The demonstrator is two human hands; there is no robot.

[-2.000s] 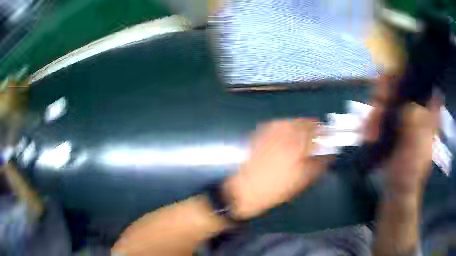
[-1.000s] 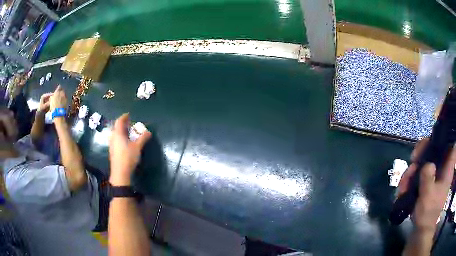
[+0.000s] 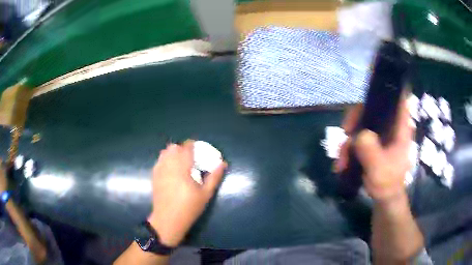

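My left hand [image 3: 181,183] is at the centre left over the worktop, fingers and thumb around a white plastic housing [image 3: 207,156]. My right hand [image 3: 380,155] grips the black electric screwdriver [image 3: 384,93], whose thick body rises past the hand; its tip is not distinguishable. A second white housing [image 3: 335,141] lies on the worktop just left of my right fingers. The screw carton [image 3: 300,110], filled with small silver-blue screws [image 3: 300,67], stands behind, between my hands.
A clear plastic bag [image 3: 365,28] lies at the carton's right side. Several white housings [image 3: 434,140] lie right of my right hand. The neighbouring worker's arm [image 3: 23,225] and a brown box [image 3: 14,106] are at the far left. A grey post [image 3: 215,20] stands behind.
The view has swung right. My left hand, over a housing by the neighbour a second ago, now holds one nearer the carton. My right hand still grips the screwdriver.
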